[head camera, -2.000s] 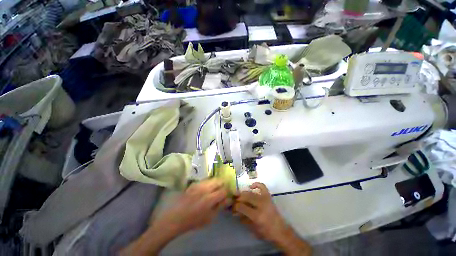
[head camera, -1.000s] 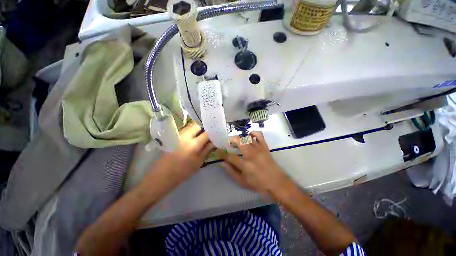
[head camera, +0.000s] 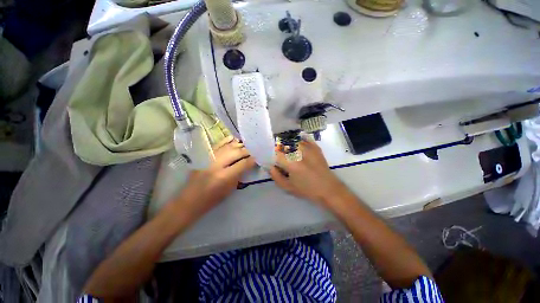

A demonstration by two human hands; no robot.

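The yellow-green cloth [head camera: 118, 127], joined to grey-brown cloth [head camera: 50, 171], lies at the left of the sewing machine [head camera: 379, 65] and runs towards the needle area. My left hand [head camera: 222, 168] rests at the cloth's right end, beside the white machine head cover, with fingers bent. My right hand [head camera: 302, 168] is just right of it, its fingertips close by the presser foot [head camera: 289, 142]. The cloth edge between the hands is mostly hidden by the fingers and the cover, so what each hand grips cannot be told.
The gooseneck lamp [head camera: 172, 65] bends down left of the needle. A black phone [head camera: 366, 133] lies on the machine bed. Dark green loops [head camera: 508, 134] and a small black panel [head camera: 499, 161] are at the right table edge. A striped garment [head camera: 266, 275] shows below the table.
The view has tilted down and come closer since the first frame. Since the second, both hands stay near the needle; the right fingers have shifted slightly and sit more bent over the presser foot area.
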